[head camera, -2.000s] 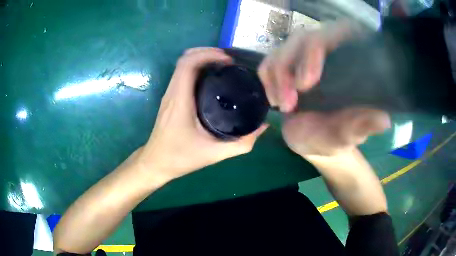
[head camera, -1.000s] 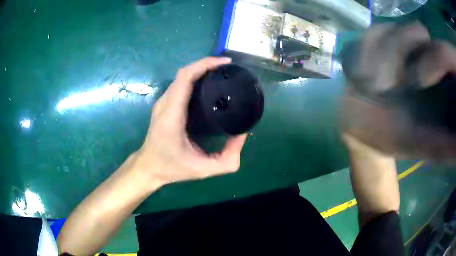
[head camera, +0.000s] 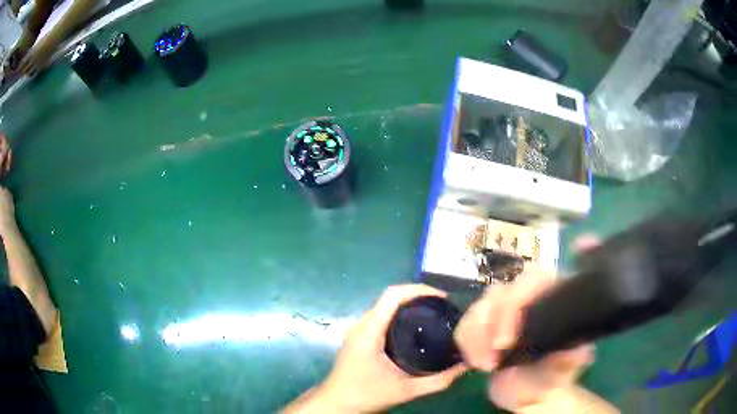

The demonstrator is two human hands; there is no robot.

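Note:
My left hand point(head camera: 368, 360) holds a round black housing point(head camera: 423, 333) with its dark end face up, low in the view. My right hand point(head camera: 509, 335) is blurred and grips a thick black electric screwdriver point(head camera: 614, 283), its nose end pointing left toward the housing. The driver's tip is hidden by my fingers, so contact with the housing cannot be told. The white screw feeder point(head camera: 517, 190) with blue side edge stands just beyond both hands. Its metal pick-up block point(head camera: 513, 242) is partly behind my right hand. Small screws are heaped in the feeder window point(head camera: 525, 145).
An open black unit with green spots point(head camera: 317, 158) stands left of the feeder. Several more black units point(head camera: 182, 57) stand at the upper left. A black cylinder point(head camera: 537, 55) lies behind the feeder. A clear plastic bag point(head camera: 642, 137) lies at its right. Another person's arm point(head camera: 20, 251) is at the left edge.
The view has tilted up, showing more bench, the whole feeder and another person's arm. The screwdriver in my right hand has come back left beside the housing, which my left hand still holds.

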